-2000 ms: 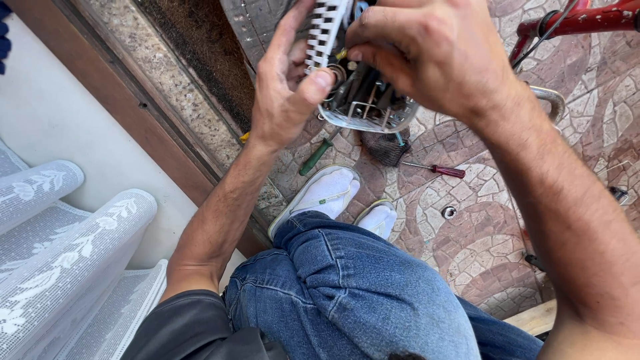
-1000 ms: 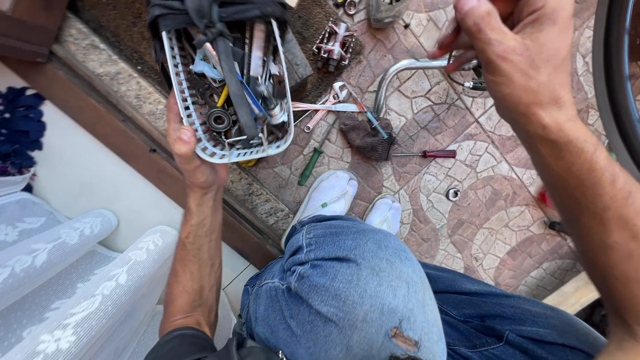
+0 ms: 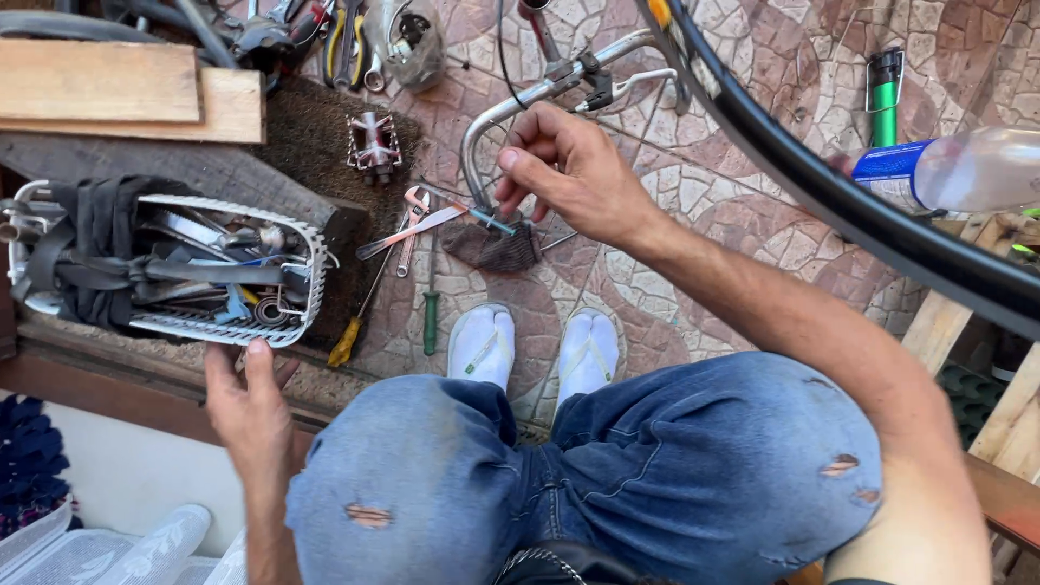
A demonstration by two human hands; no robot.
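Note:
A white plastic basket (image 3: 313, 268) full of tools, a black strap tied round it, rests on a wooden plank at the left. My left hand (image 3: 253, 398) is at its near edge, fingertips touching or just beside the rim; whether it grips cannot be told. My right hand (image 3: 565, 171) hovers over the floor near the bent handlebar (image 3: 487, 118), fingers curled; anything small between them cannot be made out. Below it lies a dark knitted cloth (image 3: 496, 248). Left of the cloth are an adjustable wrench (image 3: 410, 231) and a green-handled screwdriver (image 3: 431, 321).
A bicycle wheel (image 3: 796, 179) crosses the upper right, with a plastic bottle (image 3: 967, 171) and a green pump (image 3: 885, 114) beyond. A bicycle pedal (image 3: 374, 146) sits on the brown mat. Pliers (image 3: 345, 49) lie at the top. Wooden boards (image 3: 97, 81) are at the upper left.
The basket was held up in my left hand and now rests at the left. My right hand was inside it two seconds ago, then moved away to the right. The view has shifted.

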